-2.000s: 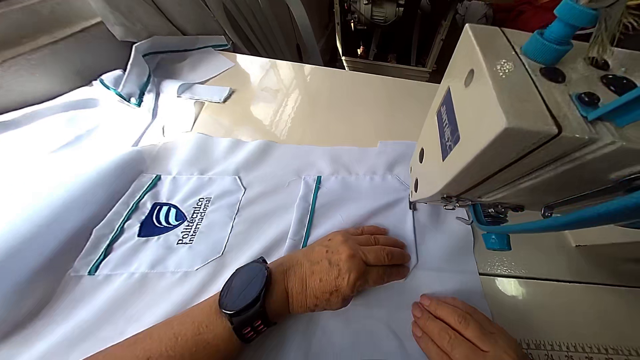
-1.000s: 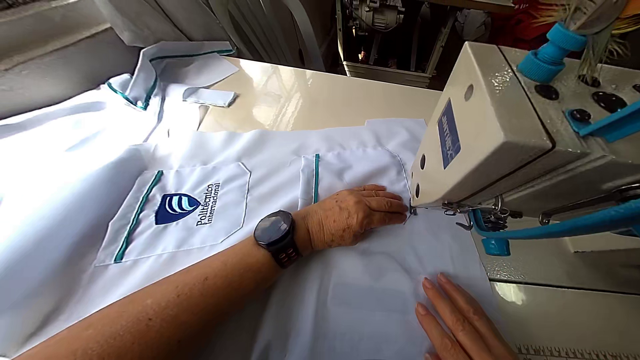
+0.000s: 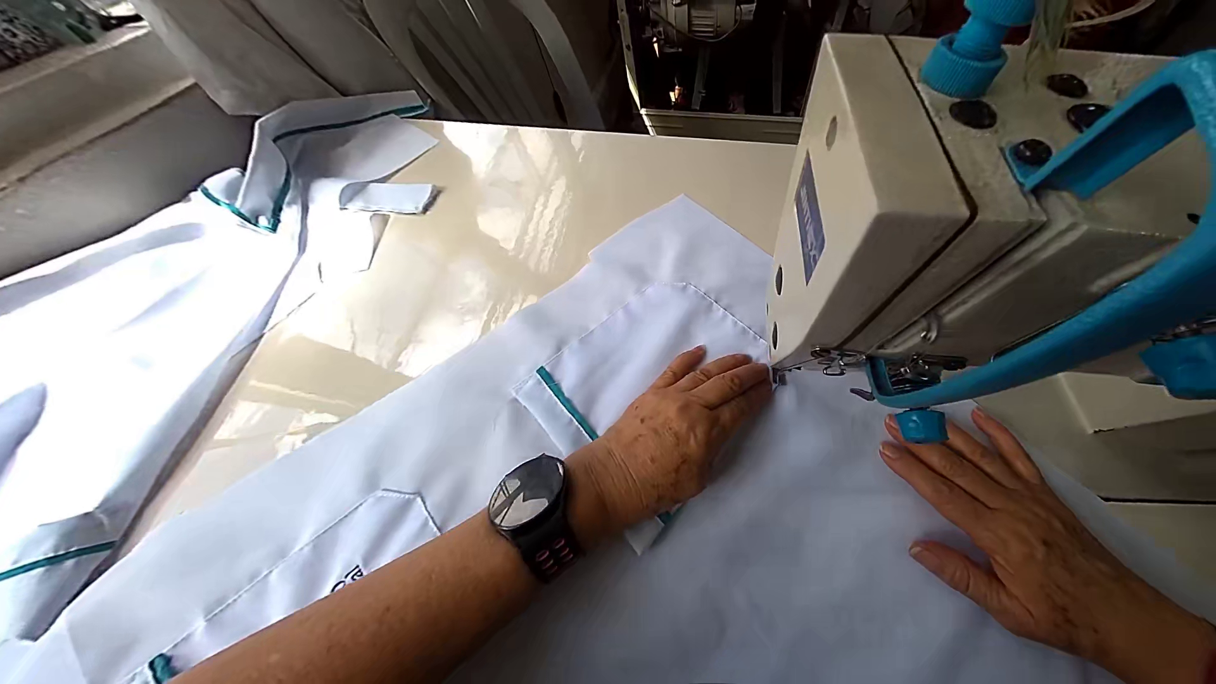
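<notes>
White fabric [image 3: 798,570] lies spread under the head of an industrial sewing machine [image 3: 883,209]. On it is a white patch pocket [image 3: 646,332] with a teal trim strip. My left hand [image 3: 674,437], below a wrist with a black watch, rests flat on this pocket, fingertips beside the needle area [image 3: 777,376]. Flat on the fabric right of the needle lies my right hand [image 3: 997,522], fingers spread, its fingertips near a blue knob [image 3: 921,426]. My left forearm partly covers a second pocket [image 3: 323,560] with dark lettering.
Another white garment piece with teal trim [image 3: 142,342] lies at the left, its collar [image 3: 285,161] near the table's back edge. A small white strip [image 3: 389,198] sits on the glossy cream table [image 3: 503,199]. Behind stand a chair [image 3: 494,57] and a metal frame holding a motor [image 3: 698,17].
The fabric has turned under the machine, so the pockets now lie slantwise. My right hand has moved up and right, towards the blue knob; my left hand stays on the trimmed pocket.
</notes>
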